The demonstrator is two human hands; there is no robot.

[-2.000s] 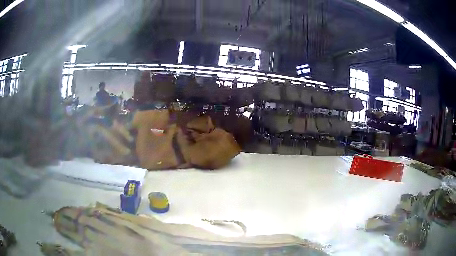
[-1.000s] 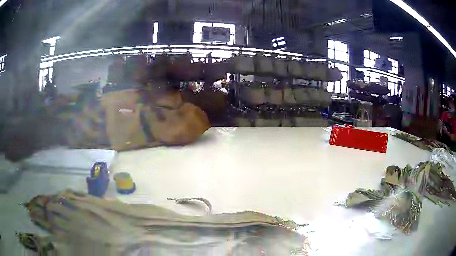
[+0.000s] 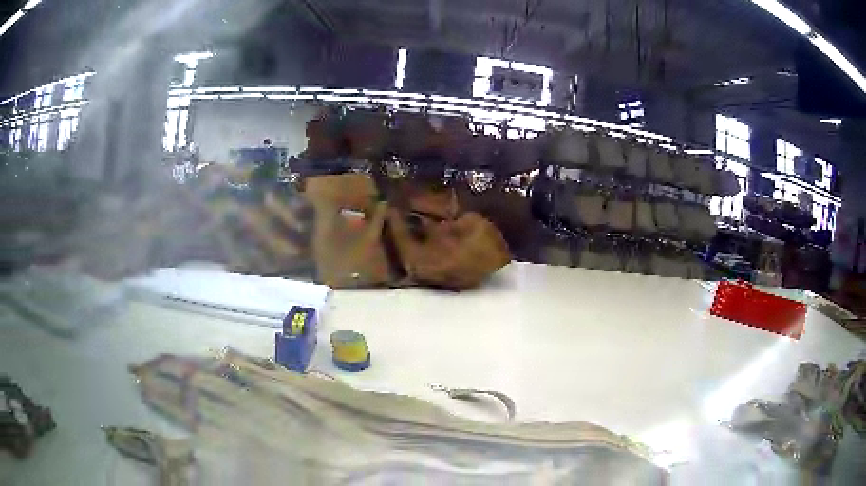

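Observation:
A big pile of khaki-tan webbing shoulder straps lies across the near part of the white table, cut off by the bottom edge. One short strap end curves out on the table behind the pile. A smaller khaki piece lies at the pile's left. Neither of my hands is in view. The lower part of the picture is blurred.
A blue box stands beside a round yellow item behind the pile. White sheets, brown bags and a red crate lie farther back on the table. A second strap pile is at right, dark straps at left.
The view has swung left since one second ago, so things sit farther right in the picture. No thing has clearly moved on the table.

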